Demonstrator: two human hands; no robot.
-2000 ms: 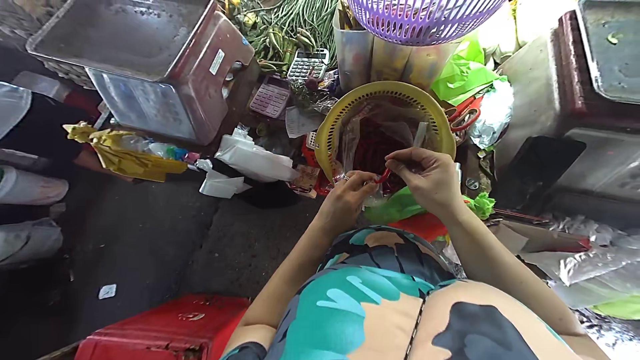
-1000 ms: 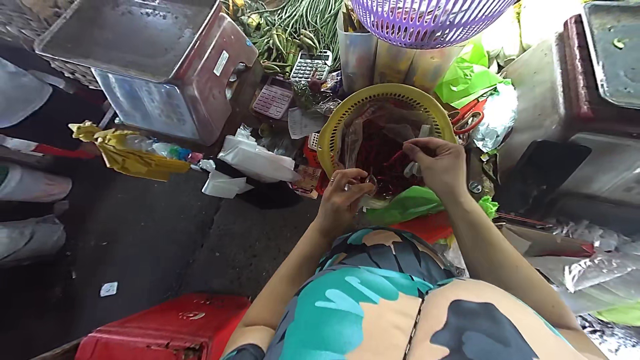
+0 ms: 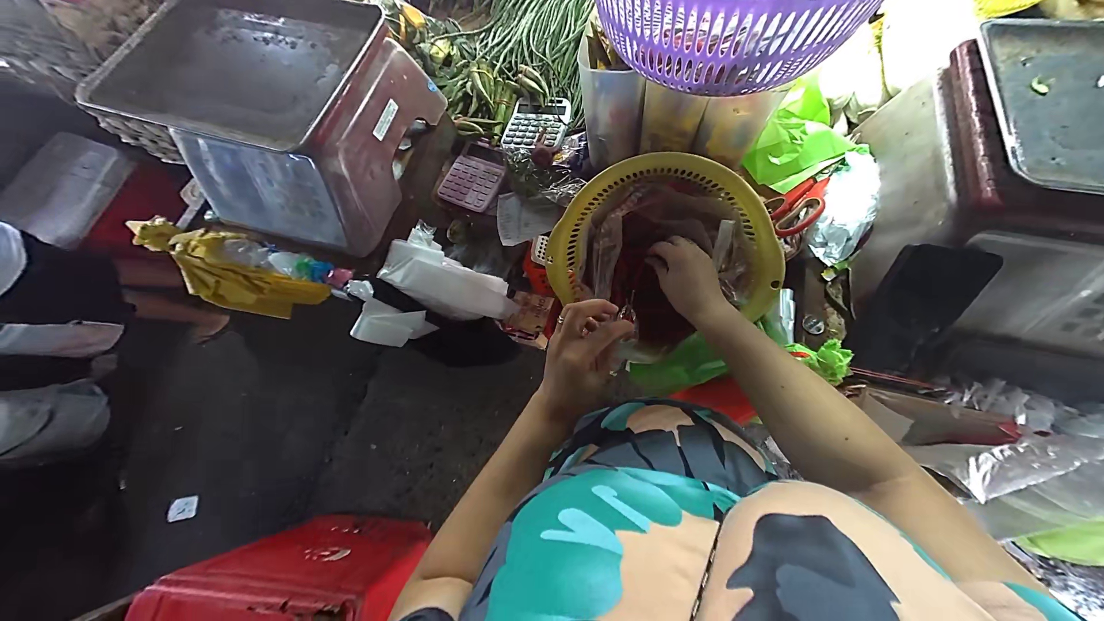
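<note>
A yellow plastic basket [image 3: 668, 166] with a perforated rim stands before me, lined with clear plastic and holding dark red contents too blurred to name. My left hand [image 3: 586, 349], with a ring on one finger, is at the basket's near left rim, its fingers closed on a small reddish item [image 3: 627, 312]. My right hand [image 3: 686, 274] reaches down inside the basket, fingers bent toward the dark red contents; its fingertips are partly hidden, so I cannot tell whether they grip anything. Green plastic [image 3: 681, 364] lies at the basket's near edge.
A purple basket [image 3: 733, 43] rises beyond the yellow one. Left are two calculators [image 3: 472, 177], white plastic bags [image 3: 444, 280] and a weighing scale [image 3: 302, 164]. Red-handled scissors [image 3: 798, 207] lie right, near another scale [image 3: 975, 155]. A red container [image 3: 285, 569] is lower left; a person [image 3: 52, 345] is far left.
My right hand has moved away from my left hand and down into the basket. Two seconds ago both hands were close together above the near part of the basket, at a small red item.
</note>
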